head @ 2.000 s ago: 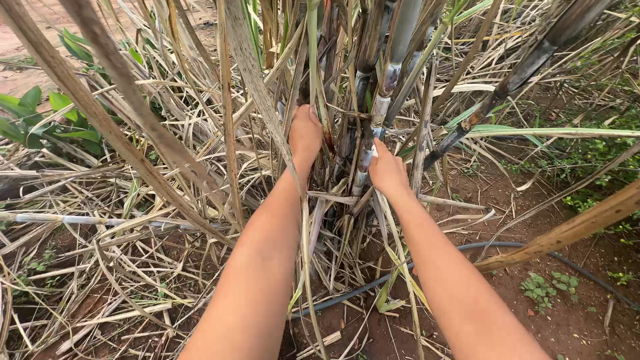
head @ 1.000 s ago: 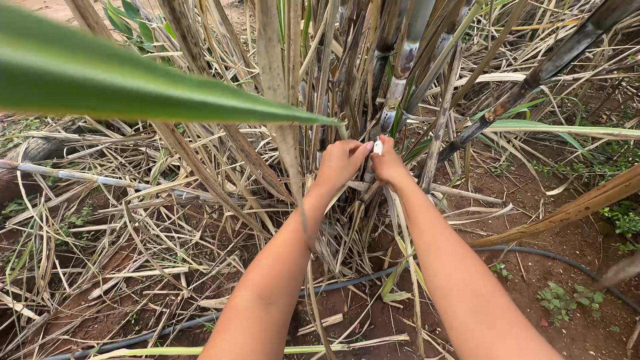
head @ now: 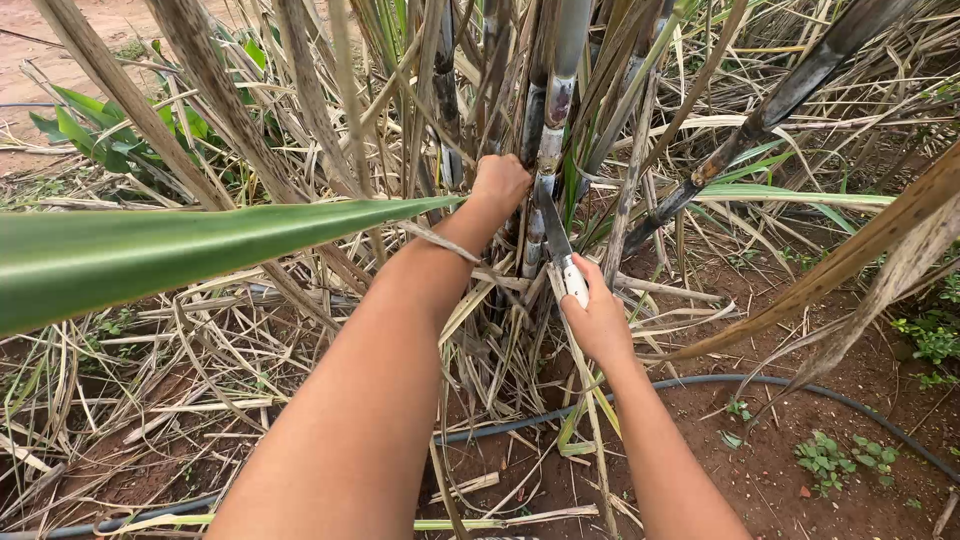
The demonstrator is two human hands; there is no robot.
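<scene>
My right hand (head: 598, 319) holds a knife by its white riveted handle (head: 574, 283). The steel blade (head: 553, 225) points up and lies against a jointed sugarcane stalk (head: 550, 142) near the base of the clump. To the left of that stalk, my left hand (head: 502, 180) is a closed fist, back toward me, beside a dark cane stalk (head: 533, 124). Its fingertips are hidden, so what it grips cannot be told.
A long green leaf (head: 225, 240) crosses from the left to my left forearm. A dark cane (head: 739, 142) leans to the right. Dry leaves (head: 862, 247) hang at the right. A grey hose (head: 705, 380) runs over the soil, near small green weeds (head: 825, 457).
My hands, close together a second ago, are now apart, the left up and to the left of the right. The knife blade has come into clear view. The green leaf sits lower in the view.
</scene>
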